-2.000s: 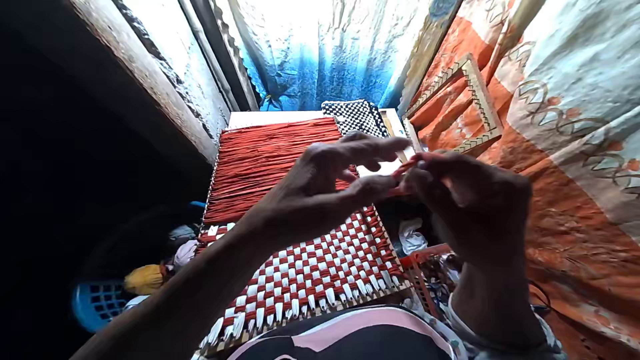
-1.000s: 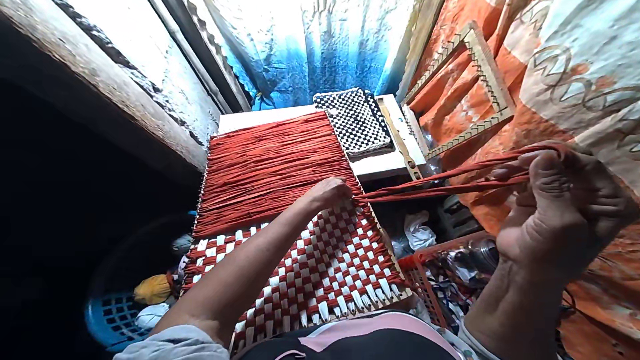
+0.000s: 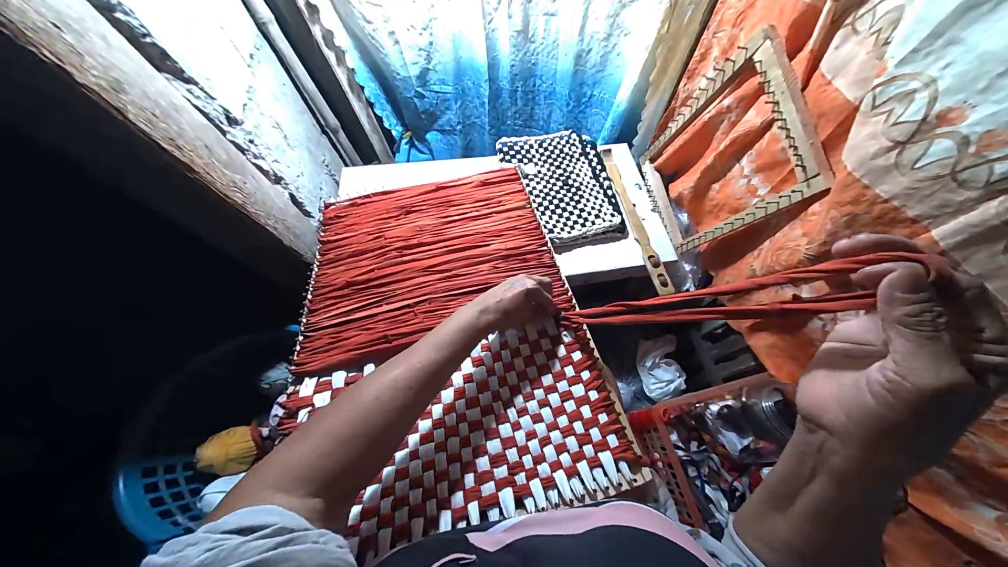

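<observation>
A large pegged loom frame (image 3: 592, 339) carries red fabric strips (image 3: 425, 252) stretched across its far part and a red-and-white checked weave (image 3: 504, 425) across its near part. My left hand (image 3: 516, 303) is closed at the frame's right edge, on the base of a red fabric loop, where weave and bare strips meet. My right hand (image 3: 906, 339) is raised at the right, the far end of the red fabric loop (image 3: 732, 299) hooked around its fingers. The doubled strands run taut between the two hands. What lies under my left fingers is hidden.
Behind the loom, a white table (image 3: 614, 256) bears a black-and-white woven mat (image 3: 563, 185) and a wooden stick with holes (image 3: 639, 224). An empty pegged frame (image 3: 815, 169) leans against the orange cloth. A red plastic basket (image 3: 669, 465) stands right, a blue basket (image 3: 161, 496) left.
Two seconds ago both hands were together above the loom. My left hand has since come down to the frame's edge, and my right has moved out to the right, stretching the red loop.
</observation>
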